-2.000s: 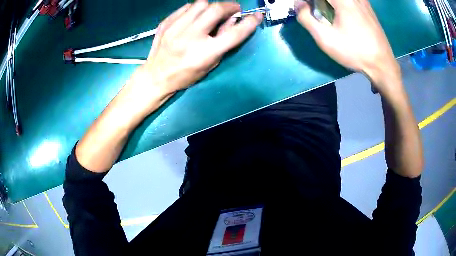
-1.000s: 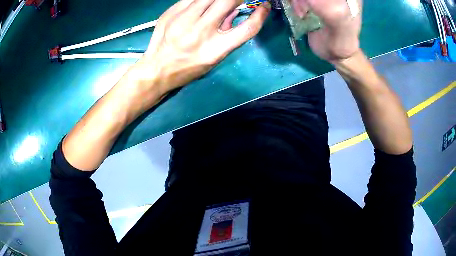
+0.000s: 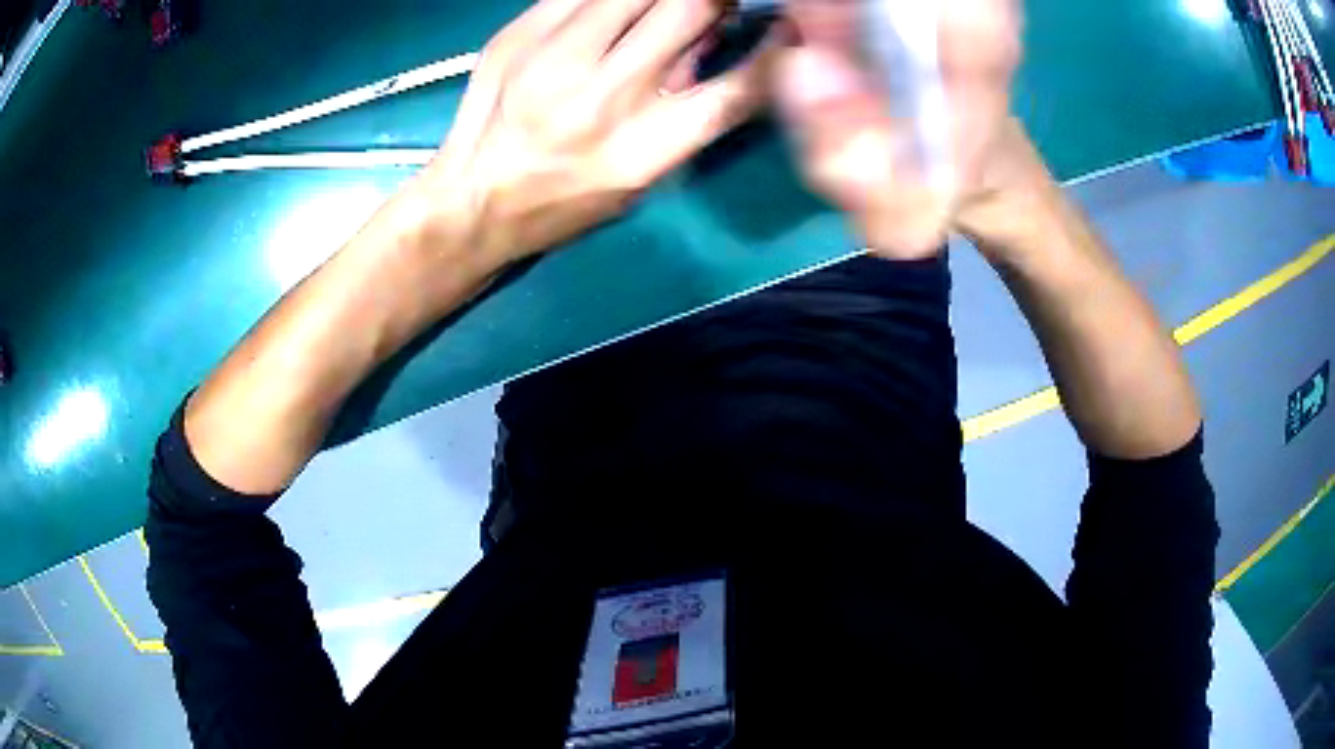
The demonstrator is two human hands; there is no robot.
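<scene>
A wire harness with two white-sleeved branches [image 3: 315, 106] runs from a red connector housing [image 3: 164, 157] on the green bench to under my left hand. My left hand [image 3: 593, 125] rests at the bench's top middle, thumb and fingers closed around the harness end near the frame's top edge; the end itself is mostly hidden. My right hand [image 3: 893, 125] is strongly blurred, just right of my left fingertips, gripping a pale block [image 3: 915, 81] that shows only as a streak. The fixture block is not visible.
Harness bundles with red ends lie at the upper left and at the far right [image 3: 1296, 88]. The green bench [image 3: 147, 293] has its front edge running diagonally before my body. A blue plastic stool [image 3: 1230, 155] stands beyond the edge at the right.
My right hand has moved left and slightly down, closer to my left fingertips, and the block has turned from a flat face to a narrow streak. My left hand has barely moved.
</scene>
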